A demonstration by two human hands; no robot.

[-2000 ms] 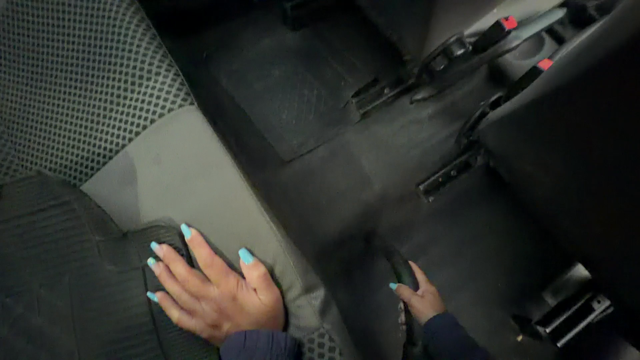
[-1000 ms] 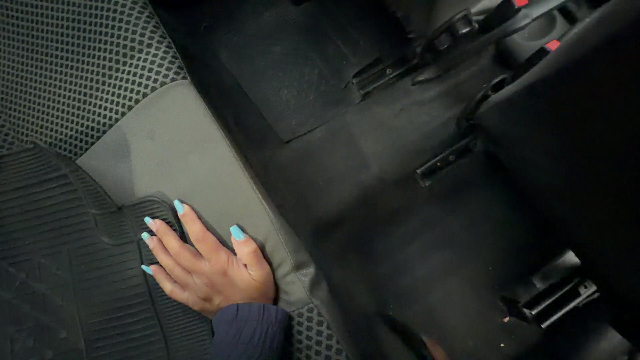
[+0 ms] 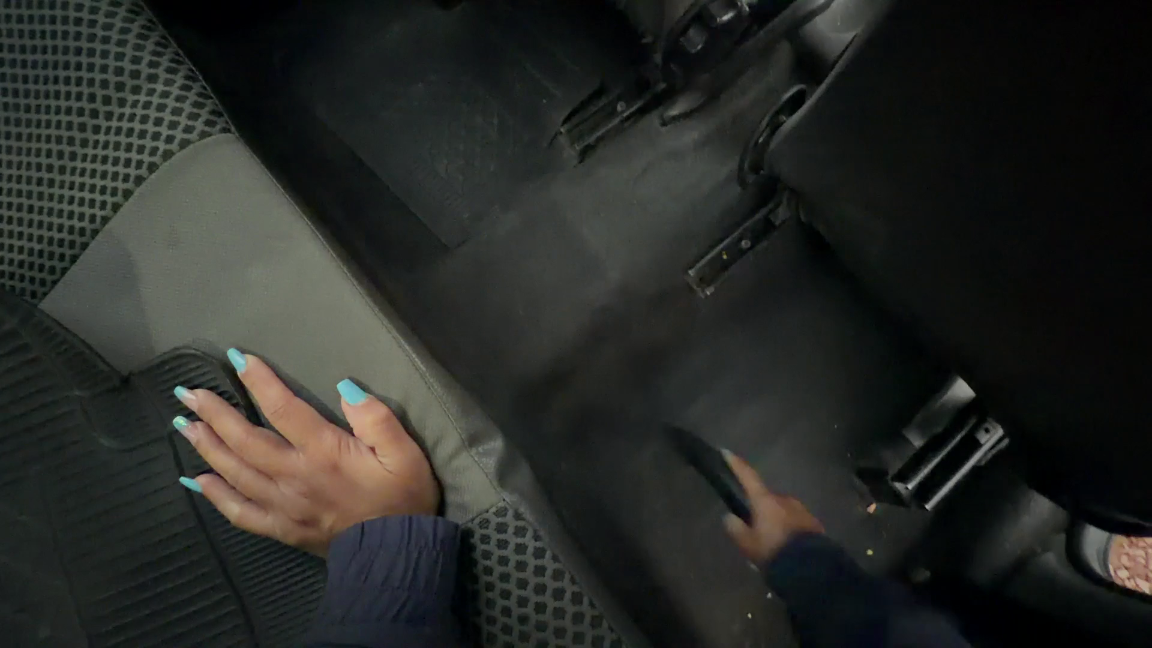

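My left hand (image 3: pixel 315 454) rests flat, fingers spread, on a ribbed black rubber car mat (image 3: pixel 81 504) and the grey edge of a car seat (image 3: pixel 243 243). Its nails are light blue and it holds nothing. Lower right of centre, my right hand (image 3: pixel 769 517) is closed around a dark, elongated object (image 3: pixel 706 463), blurred, possibly a brush. That object is over the black car floor (image 3: pixel 594 360). Dark blue sleeves cover both wrists.
Metal seat rails (image 3: pixel 738 247) stand on the floor, with another seat bracket (image 3: pixel 945 454) at the right. A dark front seat (image 3: pixel 981 198) fills the upper right. Small crumbs (image 3: pixel 870 508) lie near the bracket. A patterned item shows at the far right edge.
My right hand, almost out of view a second ago, is back in view over the floor with the dark object. My left hand remains on the mat and seat.
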